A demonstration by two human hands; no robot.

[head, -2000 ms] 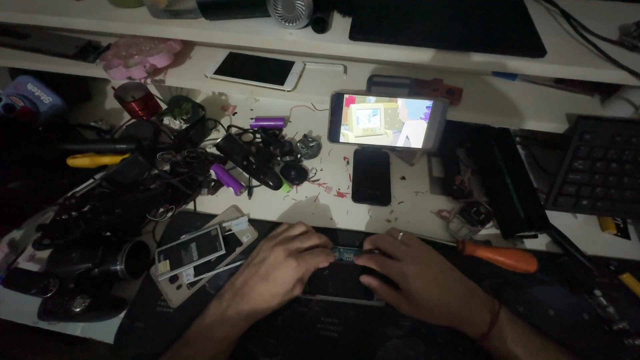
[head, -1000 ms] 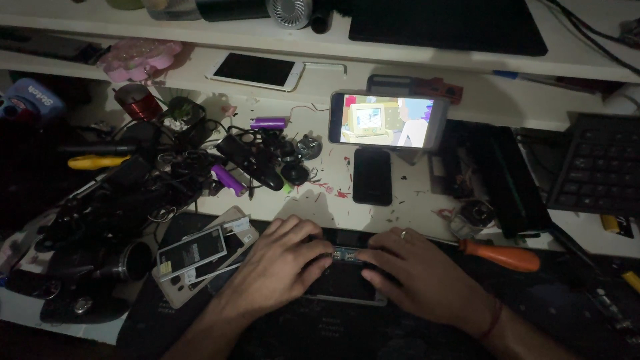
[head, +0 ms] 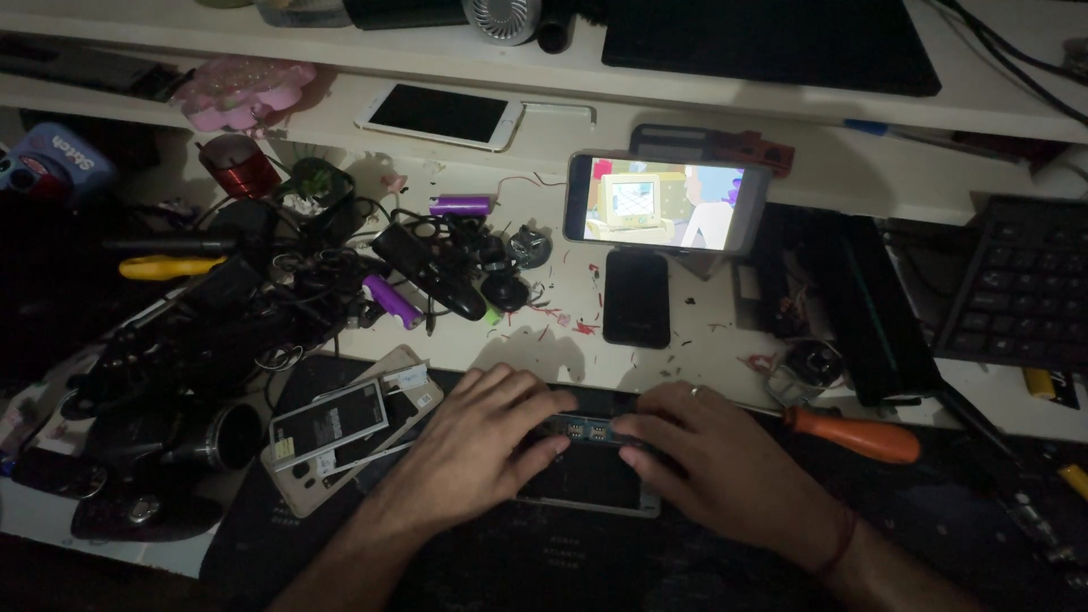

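At the lower middle, an opened smartphone body (head: 586,480) lies on the dark desk mat. Along its upper edge shows a small circuit board (head: 588,429) with metal contacts. My left hand (head: 493,433) grips the board's left end between thumb and index finger. The right end is pinched by my right hand (head: 697,442), which wears a ring. Left of my left hand, a phone battery (head: 330,425) lies on a beige phone back cover (head: 297,493). An orange-handled screwdriver (head: 854,435) rests right of my right hand. My fingers hide the board's ends.
Behind my hands lie a small black phone (head: 636,299) and a propped phone with a lit screen (head: 663,204). Tangled cables, purple battery cells (head: 391,302) and a camera (head: 161,459) crowd the left. A black keyboard (head: 1024,280) stands at the right; a white phone (head: 439,116) lies farther back.
Two seconds ago my fingers covered more of the board; more of its contacts now show between them. Both hands have stayed at the smartphone body.
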